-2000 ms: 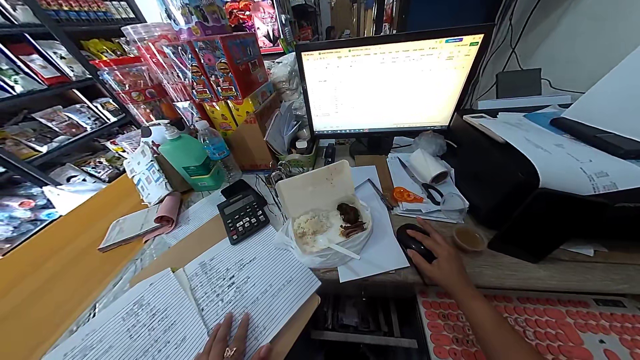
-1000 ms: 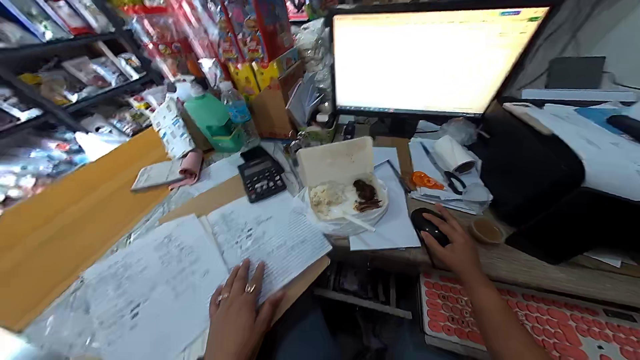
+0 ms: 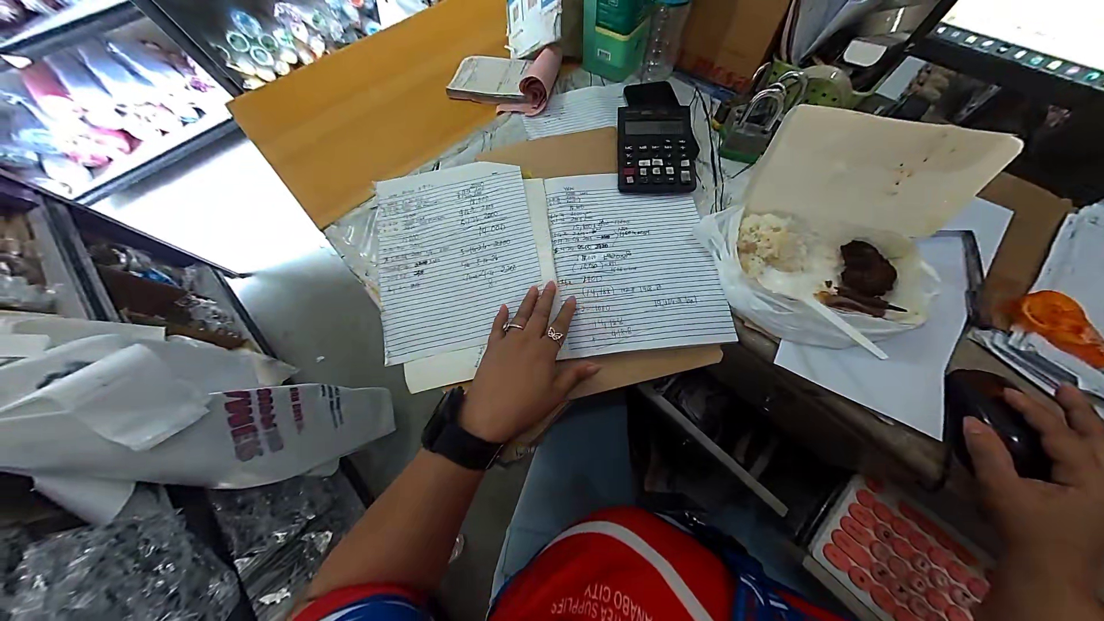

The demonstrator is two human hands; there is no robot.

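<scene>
My left hand (image 3: 530,358), with rings and a black wristwatch (image 3: 461,431), lies flat with spread fingers on the lower middle of an open lined notebook (image 3: 457,285) filled with handwriting. At the right edge, my right hand (image 3: 1039,466) rests over a black computer mouse (image 3: 996,414). A black calculator (image 3: 656,151) touches the notebook's top right. Between notebook and mouse, an open food box (image 3: 888,164) in a thin plastic bag holds rice (image 3: 772,241), dark meat (image 3: 867,267) and a white plastic spoon (image 3: 849,328).
A pink and white keyboard (image 3: 906,543) sits low at the right, below the desk edge. Padlocks (image 3: 763,112), a green bottle (image 3: 617,39) and a small pad (image 3: 489,79) stand or lie behind. Orange-handled scissors (image 3: 1061,319) lie far right. Plastic-wrapped goods and shelves are at left.
The view has swung down and to the left. My left hand now lies nearer the notebook's centre fold. My right hand stays at the mouse.
</scene>
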